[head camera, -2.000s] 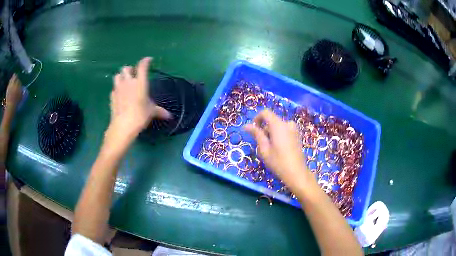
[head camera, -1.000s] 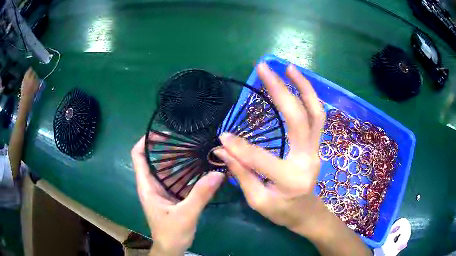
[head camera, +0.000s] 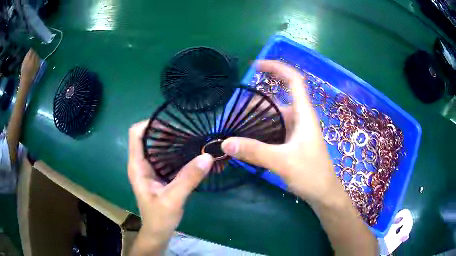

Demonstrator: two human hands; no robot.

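Note:
A black openwork grille (head camera: 175,131) is held up in front of me, between both hands. A copper ring (head camera: 205,149) lies around its solid round centre. My left hand (head camera: 162,182) grips the grille's left side from below, its thumb on the ring's lower edge. My right hand (head camera: 295,150) grips the right side, its thumb pressing on the ring's right edge. Some fingers of both hands are hidden behind the ribs. The blue parts tray (head camera: 407,165), holding many copper rings, is at the right, partly behind my right hand.
A dark grille stack (head camera: 197,75) lies behind the held grille. Another stack (head camera: 76,102) with a copper ring is at the left, and one (head camera: 424,77) at the far right. A white part (head camera: 398,231) lies beside the tray. A person's arm (head camera: 22,95) and a carton (head camera: 75,192) are at the left.
Since the earliest frame, both hands have taken hold of a grille. Since a second ago, the right fingers have moved from above onto the grille's right side, and the ring lies flatter on the centre.

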